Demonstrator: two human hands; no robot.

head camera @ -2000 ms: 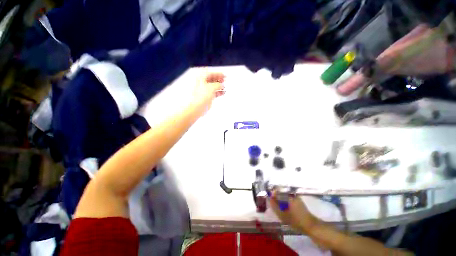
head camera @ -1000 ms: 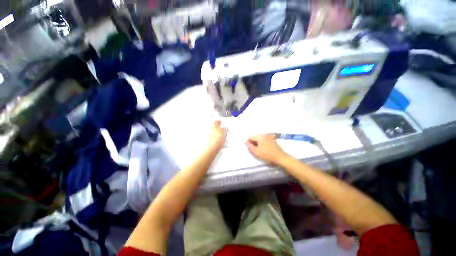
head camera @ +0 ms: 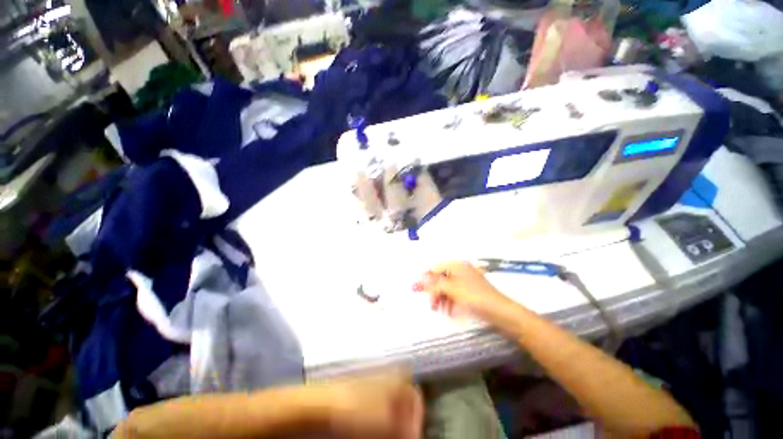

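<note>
The white lockstitch machine (head camera: 515,176) stands upright on the white table (head camera: 296,214), with a lit blue screen and a dark control panel. My right hand (head camera: 459,290) is in front of the needle area, fingertips bent together; whether they hold thread or a small part cannot be told. Blue-handled snips (head camera: 519,267) lie just behind and right of it. A small dark opening or part (head camera: 367,294) shows on the table left of my right hand. My left hand (head camera: 378,410) is blurred at the bottom, below the table's front edge; its fingers are not clear.
A large heap of navy, white and grey garment pieces (head camera: 163,223) lies left of the machine and behind it. A dark switch box (head camera: 700,236) is at the table's right front. A cloth strip (head camera: 601,309) hangs over the front edge. More fabric lies behind.
The machine head was tipped back two seconds ago and now stands upright. Since one second ago, my left hand has moved from the needle area down past the front edge; my right hand stays near the needle.
</note>
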